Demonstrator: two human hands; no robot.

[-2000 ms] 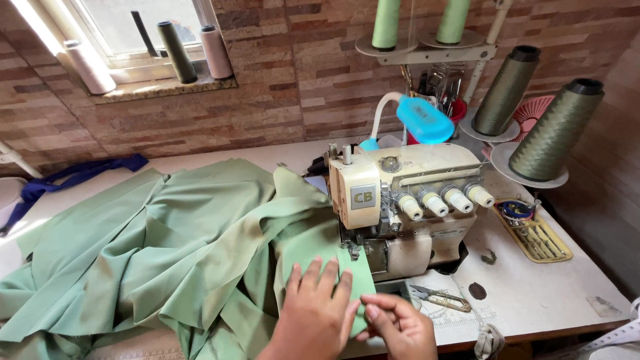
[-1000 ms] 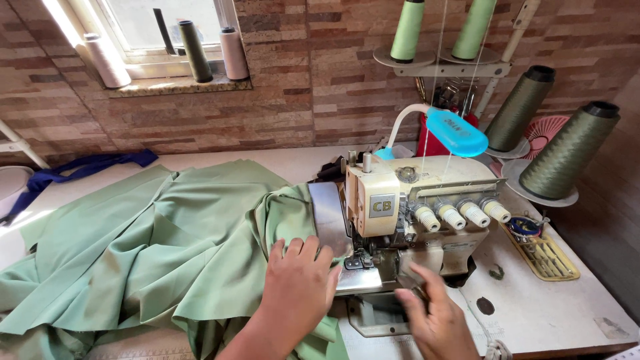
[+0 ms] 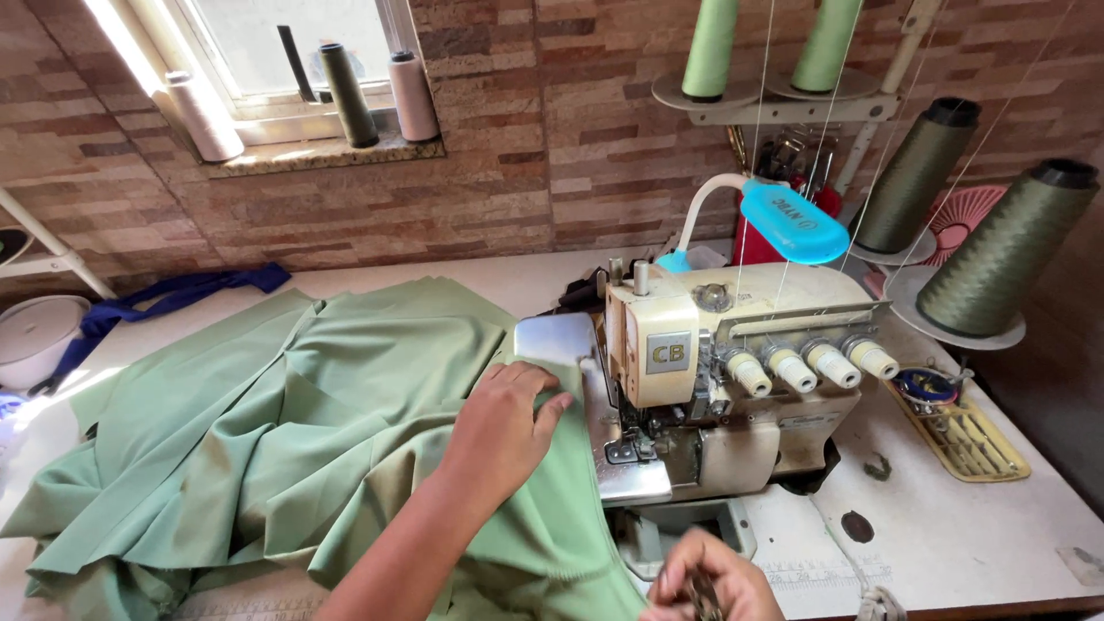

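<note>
Light green fabric [image 3: 371, 431] lies in loose folds left of a cream overlock sewing machine [image 3: 660, 336], its right edge alongside the metal plate. My left hand [image 3: 509, 418] is on the fabric beside the plate, fingers bent and thumb near the forefinger, gripping the cloth. Near the bottom edge, my right hand [image 3: 711, 582] is closed around a small dark metal tool [image 3: 703, 595], seemingly thread snips, partly hidden by the fingers. The presser foot [image 3: 632, 448] shows with no fabric under it.
Green thread cones [image 3: 711, 52] and dark olive cones [image 3: 1005, 250] stand behind and right of the machine. A blue lamp [image 3: 793, 220] hangs over it. A yellow tray [image 3: 975, 440] with small tools lies right. An open grey compartment [image 3: 737, 526] sits below the machine, near my right hand.
The fabric, beside the presser foot two seconds ago, now lies left of it. The snips seen on the table then are gone from there. My right hand has moved down toward the near edge.
</note>
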